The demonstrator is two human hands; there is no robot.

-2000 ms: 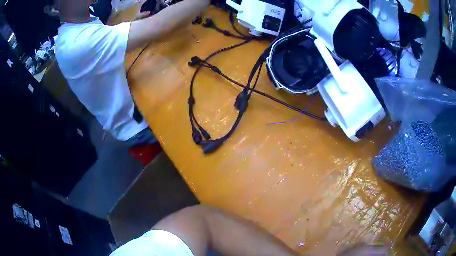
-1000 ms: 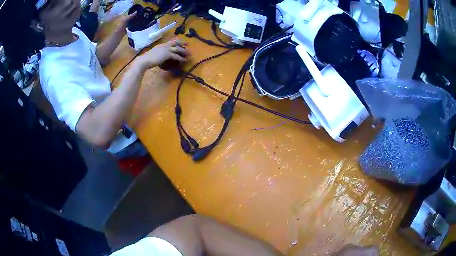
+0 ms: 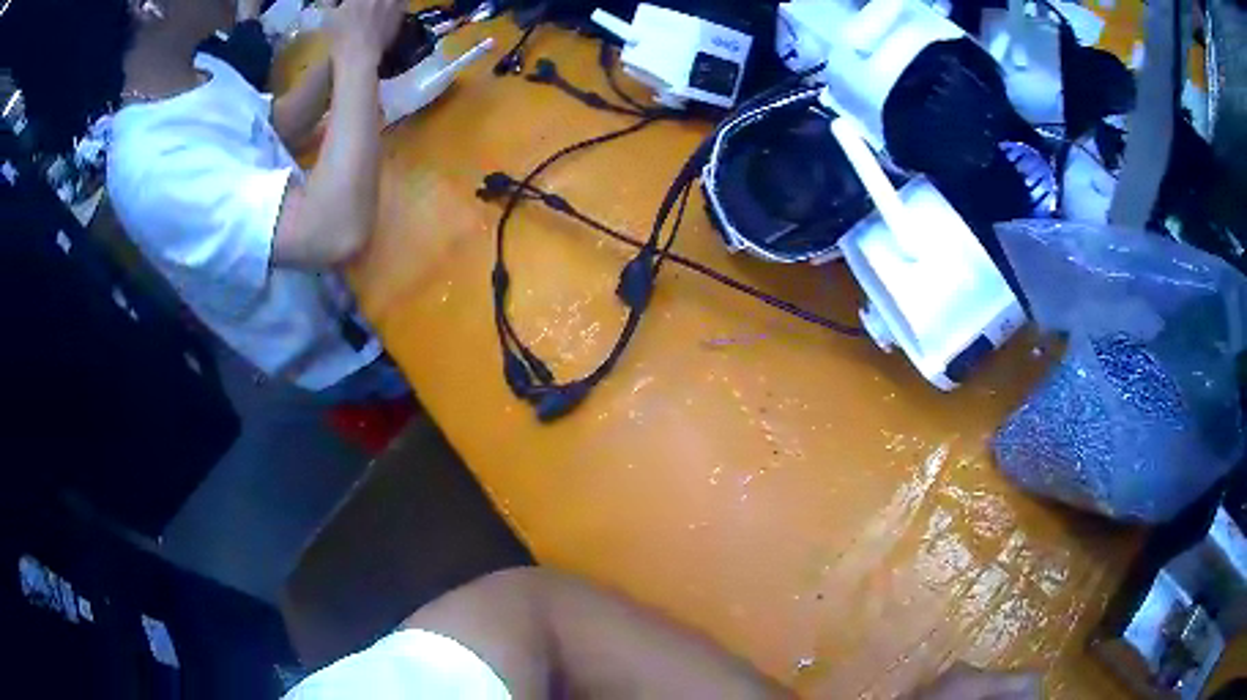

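Observation:
My left arm reaches in from the bottom left. My left hand (image 3: 978,684) is blurred and cut off by the bottom edge; its fingers and anything in it are hidden. My right hand is out of the picture. A white camera housing (image 3: 944,294) with an antenna lies at the right of the bench, its black cable (image 3: 766,297) running left. Beside it a black-lined open housing (image 3: 786,178) lies with its opening up. Black pigtail cables (image 3: 633,280) lie in loops at the centre. A clear bag (image 3: 1115,424) of tiny bluish screws stands at the right.
More white camera units (image 3: 896,69) are piled at the back right, another unit (image 3: 684,55) at the back. A person in a white shirt (image 3: 212,205) sits at the far left edge of the orange bench (image 3: 656,506). A silver metal box (image 3: 1176,636) is at the bottom right; dark boxes (image 3: 110,356) stand left.
The other person's hand has drawn back from the cables and is raised near a white part. My left hand stays low at the bottom edge. The view has shifted slightly.

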